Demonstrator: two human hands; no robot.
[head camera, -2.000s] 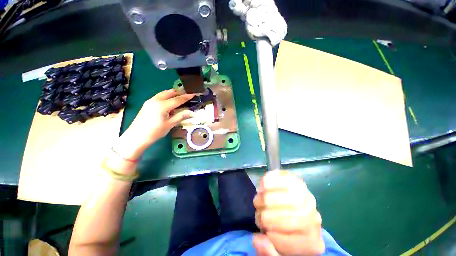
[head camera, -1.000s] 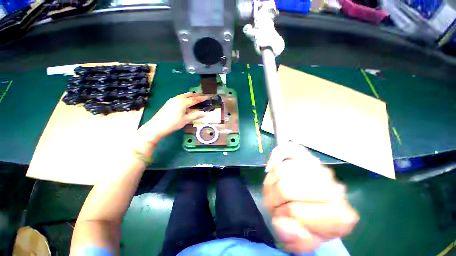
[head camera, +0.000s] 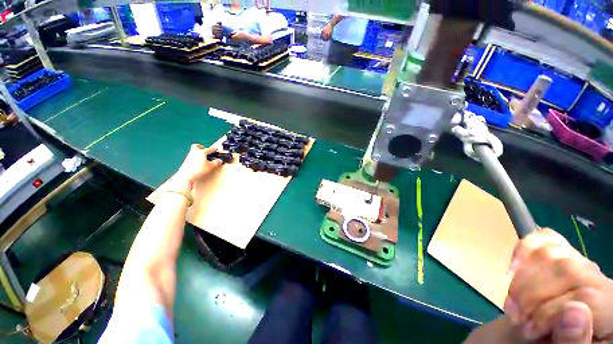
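Observation:
My left hand (head camera: 195, 166) is at the left cardboard sheet (head camera: 232, 211), with its fingers on a black part (head camera: 220, 156) at the end of the front row. Rows of black parts (head camera: 269, 149) cover the back of that sheet. My right hand (head camera: 554, 285) is closed around the grey press lever (head camera: 509, 191); its knob is not visible. The arbor press head (head camera: 420, 127) stands over the green base (head camera: 359, 252). The pale fixture (head camera: 346, 199) juts left and holds no black part. The pale ring (head camera: 356, 229) lies at its front.
A bare cardboard sheet (head camera: 474, 235) lies right of the press, partly behind my right hand. The dark conveyor belt (head camera: 222, 91) runs behind the bench. Beyond it are loaded boards (head camera: 255, 57), blue bins, a pink bin (head camera: 579, 134) and people's arms. A round-topped stool (head camera: 65, 295) stands lower left.
My left hand has left the fixture and moved left to the black parts. The black part is gone from the fixture, which now juts left. My right hand still grips the lever. The view has turned and lifted.

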